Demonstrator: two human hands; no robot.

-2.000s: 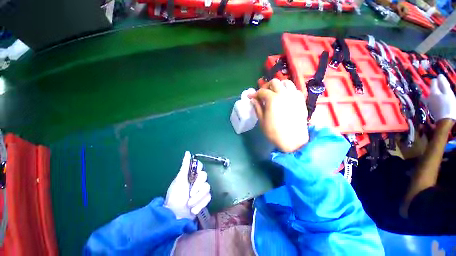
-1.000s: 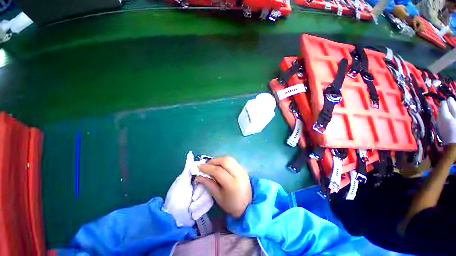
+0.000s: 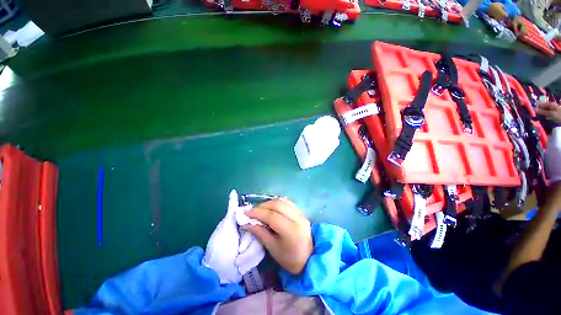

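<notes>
My left hand (image 3: 230, 249), in a white glove, is closed around a wristwatch over the bench edge. The watch case is mostly hidden between the hands. A thin strap end with metal (image 3: 261, 197) sticks out above the fingers, and a grey printed strap end (image 3: 253, 280) hangs below the glove. My right hand (image 3: 286, 234), bare, pinches a small crumpled white cloth (image 3: 245, 216) against the watch. A white squat bottle (image 3: 317, 142) stands on the green bench, apart from both hands.
Stacked red trays (image 3: 446, 117) with black-strapped watches (image 3: 413, 117) are at right. More red trays stand at left (image 3: 27, 227) and the far side (image 3: 295, 7). A blue line (image 3: 101, 206) lies at left. A person in black (image 3: 486, 255) is close at right.
Two seconds ago my right hand was at the bottle; it has since let go and come to the watch in my left hand. Since one second ago the hands have barely moved.
</notes>
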